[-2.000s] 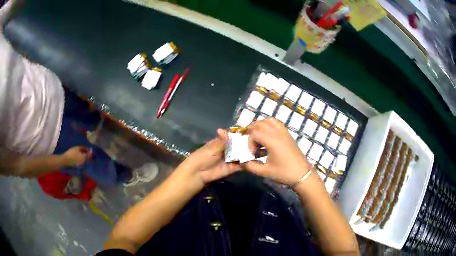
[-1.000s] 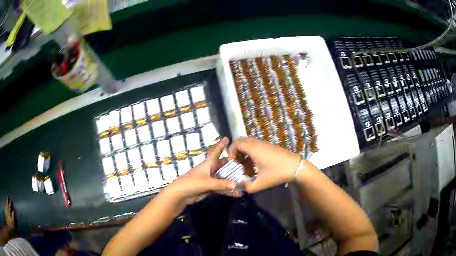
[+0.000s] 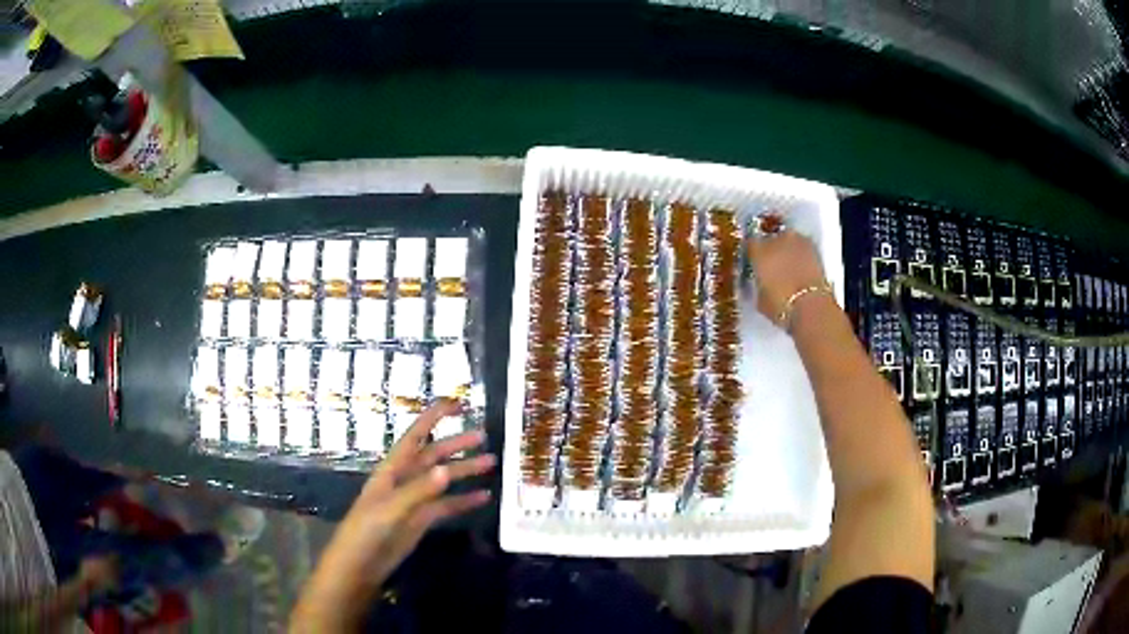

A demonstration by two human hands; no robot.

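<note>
My left hand (image 3: 415,493) is empty, fingers spread, at the lower right corner of the clear blister tray (image 3: 349,342). The tray holds rows of white pouch cells (image 3: 336,320) with amber strips. My right hand (image 3: 784,270) is inside the white foam box (image 3: 792,471), near its upper right corner. Its fingertips are at a small group of brown-ended cells (image 3: 769,224); the fingers are partly hidden, so I cannot tell if they grip any. Several long rows of upright cells (image 3: 636,334) with brown ends fill the left and middle of the box.
Loose cells (image 3: 84,307) and a red and white marker pen (image 3: 114,372) lie at the left. A pen cup (image 3: 155,146) and yellow notes (image 3: 202,30) are at the shelf post. Black trays (image 3: 978,341) with a cable (image 3: 990,322) over them stand right. Another person (image 3: 27,526) is partly visible lower left.
My hands have parted from the stack of cells they held together. My right hand has moved into the box's upper right, and my left hand has opened by the tray. The view has shifted right.
</note>
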